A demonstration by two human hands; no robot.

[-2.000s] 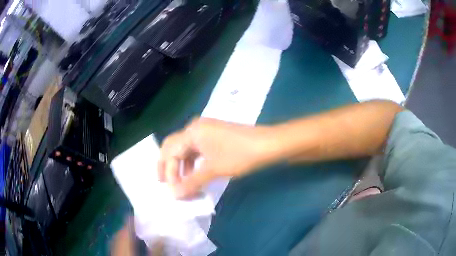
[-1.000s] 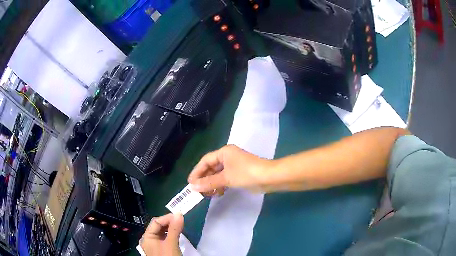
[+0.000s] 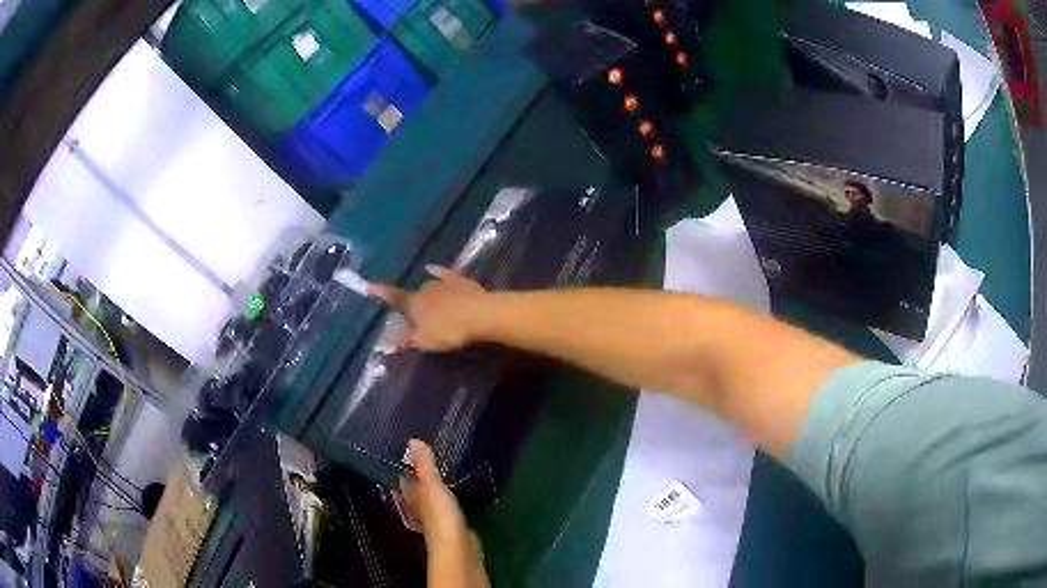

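Observation:
Black printed retail boxes [image 3: 505, 379] lie flat side by side in front of me. My right hand [image 3: 442, 312] reaches over them with the index finger extended. A small white piece [image 3: 351, 280], too blurred to read, is at its fingertip. My left hand [image 3: 442, 517] is at the near end of the closest box, thumb against its edge; its other fingers are partly hidden. A long white backing strip [image 3: 677, 448] runs beside the boxes, with a small barcode label [image 3: 674, 502] on it.
Black boxes [image 3: 844, 218] stand at the right, with loose white papers [image 3: 976, 310] beside them. More boxes with orange dots [image 3: 637, 109] stand at the back. Dark wrapped items [image 3: 247, 345] line the far left edge. Blue crates [image 3: 362, 109] and green crates [image 3: 287, 63] are behind.
My hands held a barcode label between them; they have parted. My right hand has moved up and forward over the boxes, my left hand to the box's near end. The view has shifted.

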